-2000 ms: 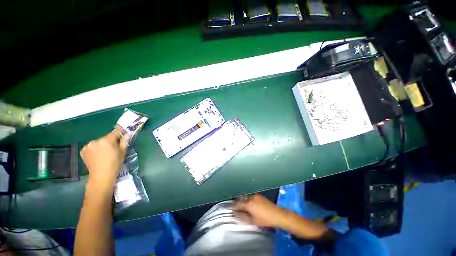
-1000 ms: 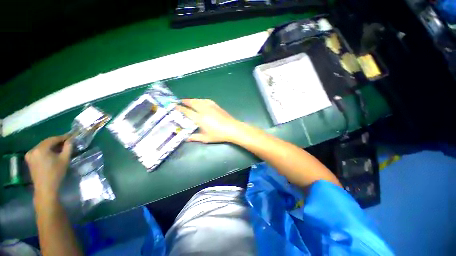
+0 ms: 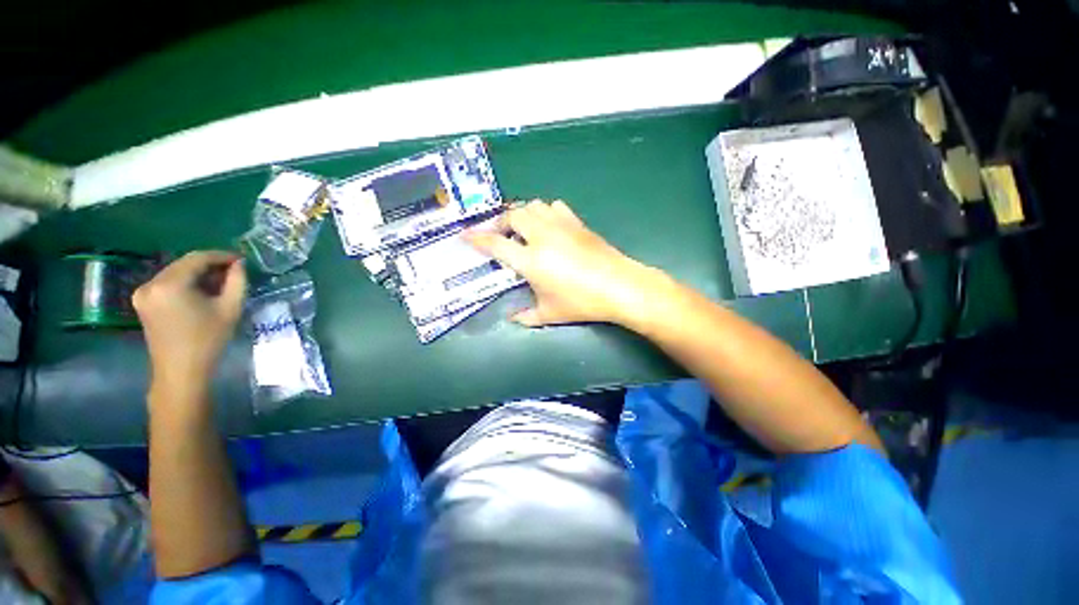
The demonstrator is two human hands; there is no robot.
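Observation:
Two opened phone mid-frame assemblies lie slanted on the green bench, an upper one and a lower one. Another flat edge shows under the lower one. My right hand grips the right end of the lower assembly, with its fingertips over the face and its thumb at the near edge. My left hand is raised left of the phones, fingertips pinched beside a clear parts bag. Whether a tiny part is between them cannot be told. A second clear bag with a white label lies below.
A white shallow box of grey bits stands right, beside the black soldering station and yellow sponges. A solder wire spool sits far left. Another person's arm shows at lower left.
My right hand has come up from my lap onto the lower phone assembly. A further flat piece now shows under it. My left hand has moved from the upper bag to its left.

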